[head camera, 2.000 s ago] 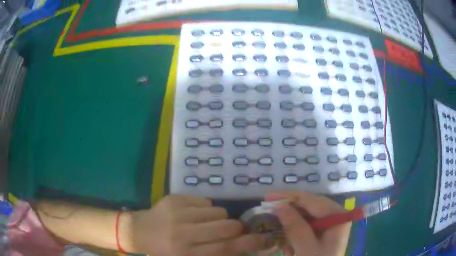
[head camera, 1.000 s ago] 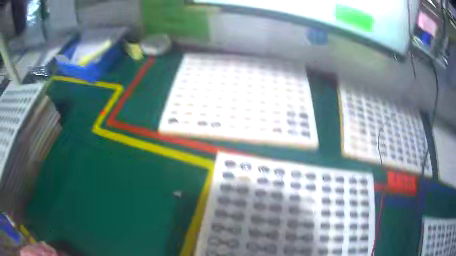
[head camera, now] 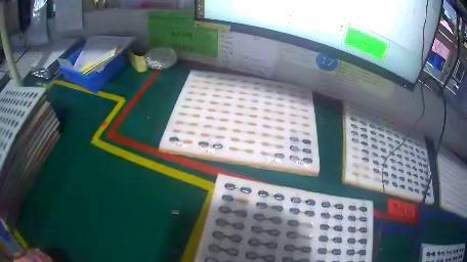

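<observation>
No hand is in view. The nearest white foam tray (head camera: 312,240) lies at the bottom centre, cut off by the lower edge, with rows of dark-rimmed oval parts, many linked in pairs. One loose oval part (head camera: 175,212) lies alone on the green mat left of it. Behind is a far white tray (head camera: 240,134) with mostly pale places and a few dark parts along its front and right. The round fixture and the red pen-like tool are out of the picture.
A thick tray stack (head camera: 32,138) stands at the left. A blue bin (head camera: 94,71) with papers is at the back left, beside a round clear object (head camera: 161,59). Another parts tray (head camera: 387,153) is at the right, with thin cords hanging over it. A screen (head camera: 312,25) stands behind.
The view has tilted up from the near tray toward the back of the bench and screen. Both hands, the round fixture and the red tool, seen two seconds ago, have left the picture.
</observation>
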